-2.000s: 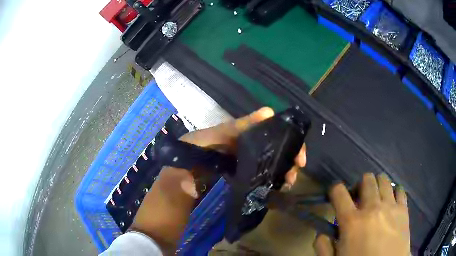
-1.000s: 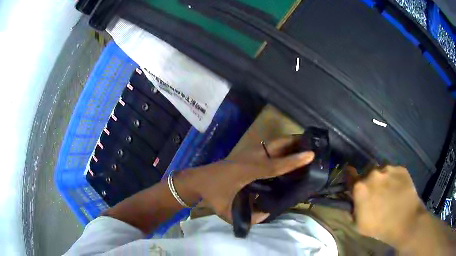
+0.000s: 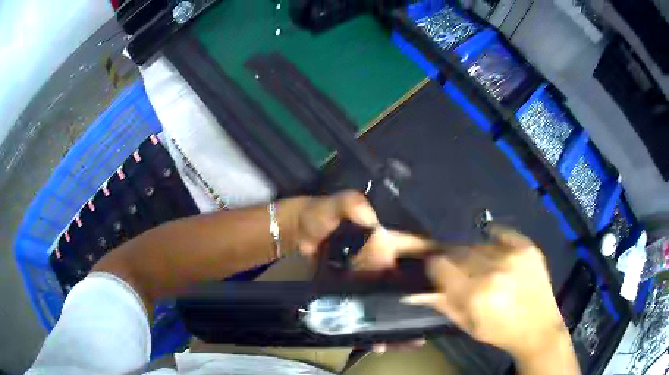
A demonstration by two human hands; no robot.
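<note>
A long black lock panel (image 3: 242, 313) lies sideways over my lap with its back towards me. A round silver disc (image 3: 334, 315) shows at its middle, blurred by motion. My left hand (image 3: 345, 234) is around the black lever handle (image 3: 343, 253) above the disc, and fingertips show under the panel's lower edge. My right hand (image 3: 499, 293) is at the panel's right end, its thumb or a finger pointing towards the disc. A small shiny metal piece (image 3: 484, 218) shows just above my right hand; whether the hand grips it is unclear.
A blue crate (image 3: 33, 245) with black panels in rows stands at left, partly under a white sheet (image 3: 213, 146). Black mat (image 3: 469, 168) and green board (image 3: 352, 66) lie ahead. Blue parts bins (image 3: 546, 124) line the far edge. A small white round item (image 3: 609, 244) is beside them.
The panel has turned from upright and end-on to lying sideways, and its silver disc shows again. Both hands have come closer together over it. The view has shifted, showing more bins.
</note>
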